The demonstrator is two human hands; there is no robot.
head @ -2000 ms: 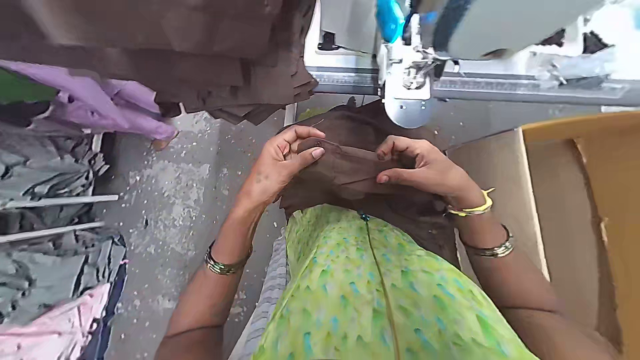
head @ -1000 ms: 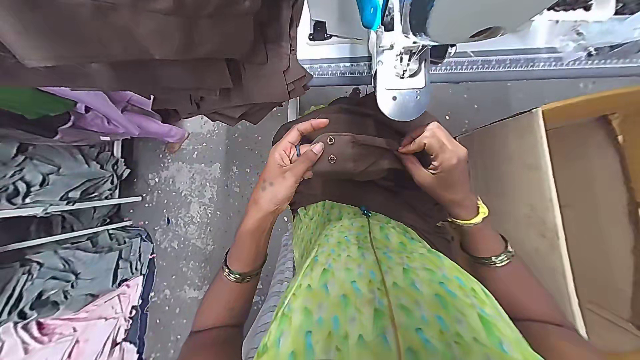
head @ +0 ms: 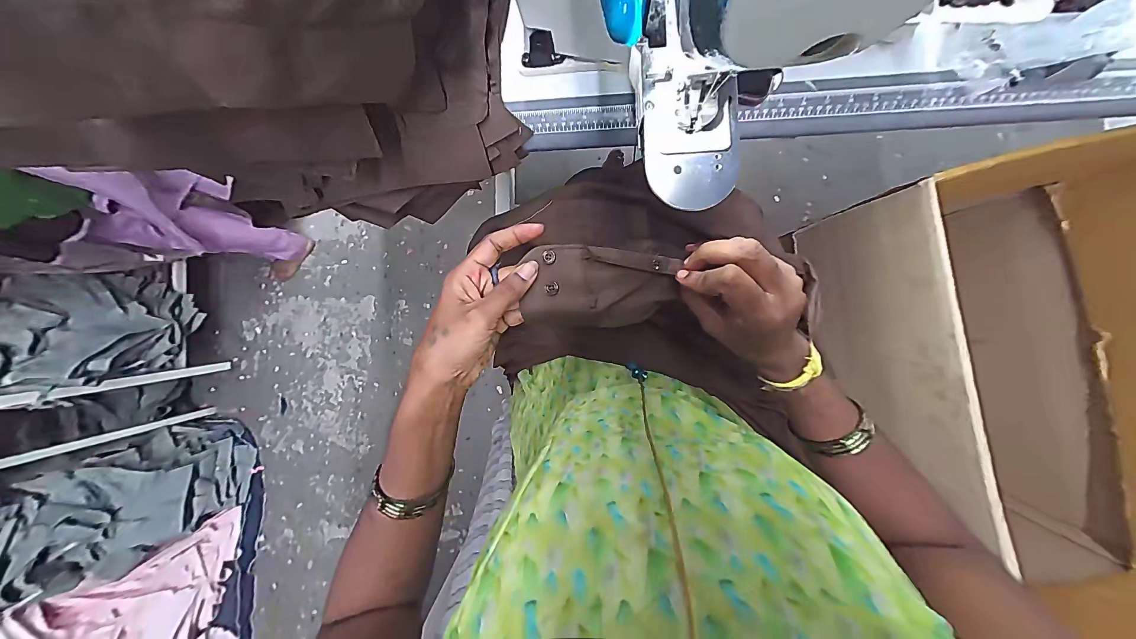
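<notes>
A dark brown garment [head: 603, 306] lies over my lap, below the presser-foot area of a sewing machine [head: 690, 133]. Two round metal snap fasteners [head: 550, 287] show on its band, close to my left thumb. My left hand [head: 484, 306] holds the band's left end, with the index finger raised away from the thumb. A narrow brown strip [head: 635, 259] with a small snap runs from the band to my right hand [head: 741, 293], whose thumb and fingers pinch its end. The rest of the garment hangs beside and behind my right hand.
Stacked brown fabric pieces [head: 266, 106] fill the upper left. Lilac cloth [head: 177, 217] and grey garments [head: 98, 337] lie at the left beside metal bars [head: 115, 383]. An open cardboard box [head: 896, 319] stands at the right. A ruler-marked edge [head: 843, 105] runs behind the sewing machine.
Two seconds ago both hands pinched the brown fabric with no snaps visible; the snaps now show beside my left thumb. My right hand has drawn the narrow strip out to the right.
</notes>
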